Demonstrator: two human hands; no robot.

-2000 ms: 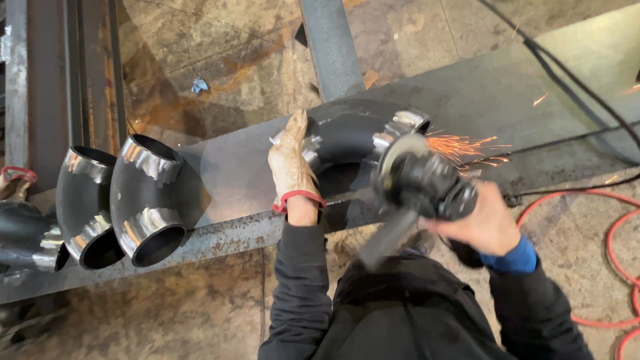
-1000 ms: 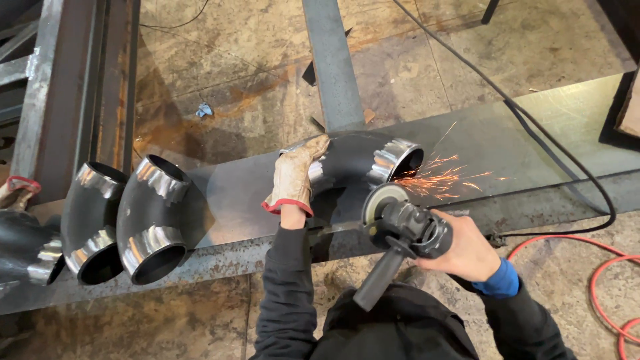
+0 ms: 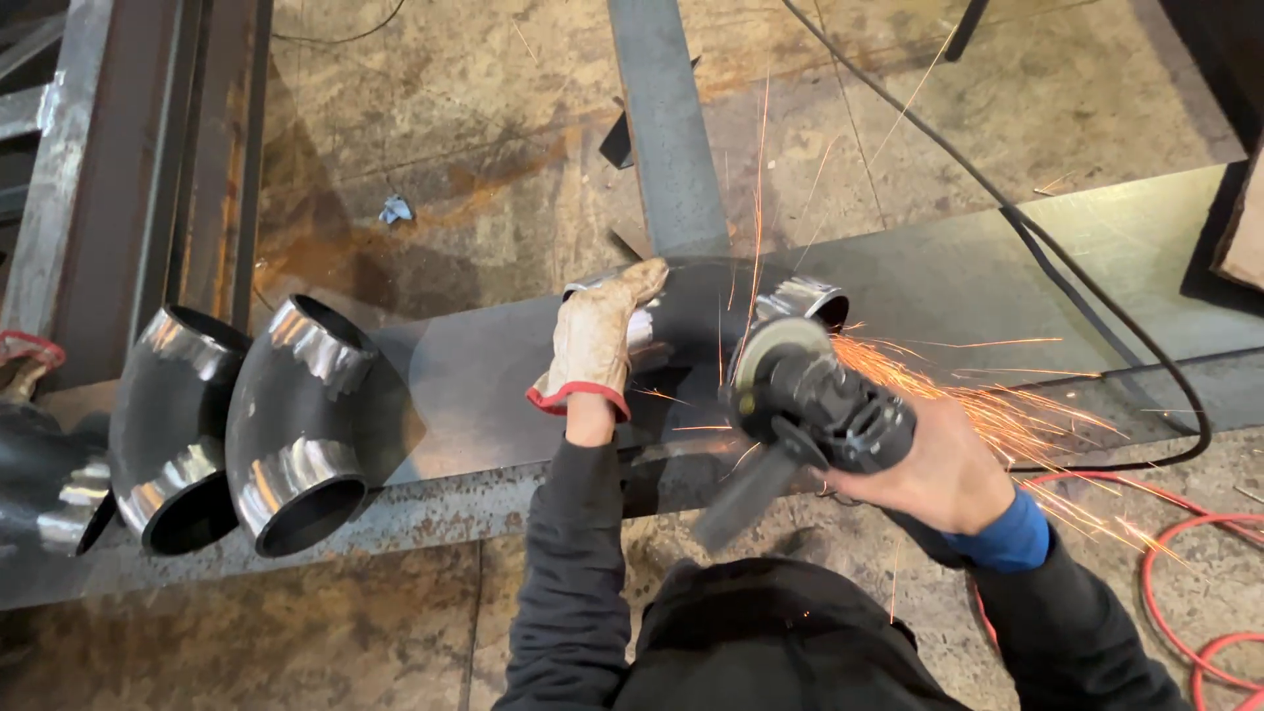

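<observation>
A black steel pipe elbow with bright ground ends lies on a long steel plate. My left hand, in a pale work glove with red trim, grips the elbow's left end. In my bare right hand is an angle grinder, held by its body; its side handle points down and left with no hand on it. The grinder's disc meets the elbow's right end, and orange sparks stream off to the right. The exact contact edge is partly hidden by the disc.
Two pipe elbows stand at the left, a third elbow beside them near another work glove. A black cable loops across the plate's right part. A red hose lies coiled on the floor. Steel beams fill the upper left.
The sparks have grown into a larger, longer spray than one second ago. The grinder has stayed at the elbow's right end, and my left hand still holds the left end.
</observation>
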